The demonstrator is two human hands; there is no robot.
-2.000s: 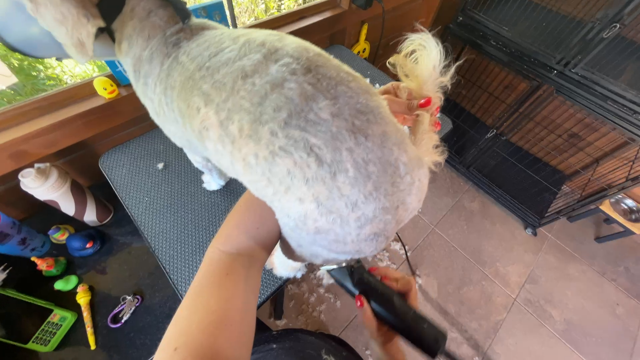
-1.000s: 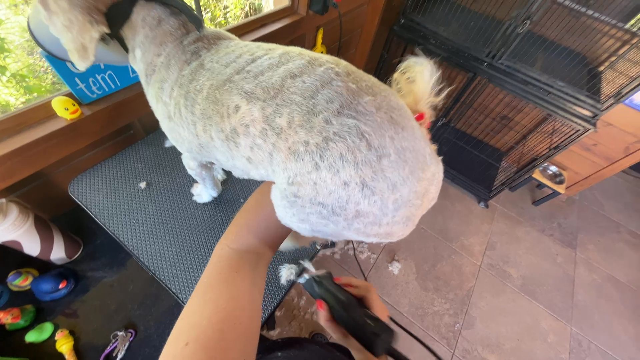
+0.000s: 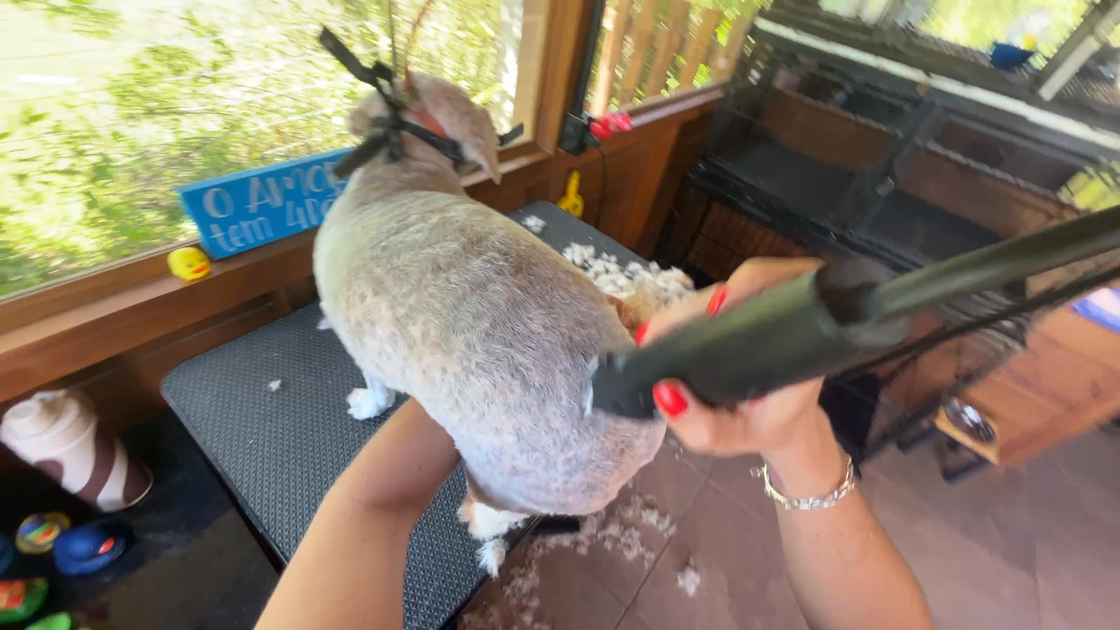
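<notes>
A short-clipped, light-coated dog [image 3: 472,324] stands on a black textured grooming table [image 3: 254,394], its head toward the window, with a black strap [image 3: 398,131] about its head and neck. My right hand [image 3: 744,394] grips a black corded electric clipper [image 3: 735,350], whose blade end meets the coat on the dog's rump. My left forearm [image 3: 376,516] passes under the dog's belly; the left hand itself is hidden behind the body. Cut fur [image 3: 621,271] lies heaped on the table beyond the rump.
A blue lettered sign [image 3: 262,206] and a yellow rubber duck [image 3: 188,262] stand on the window ledge. A lidded cup [image 3: 79,446] and small toys are on the dark counter at left. Black wire cages [image 3: 840,175] stand at the right. Fur clippings [image 3: 612,534] lie on the tiled floor.
My right hand has raised the clipper from low behind the dog's hind legs to its rump. The dog's head now shows fully, and the view has shifted.
</notes>
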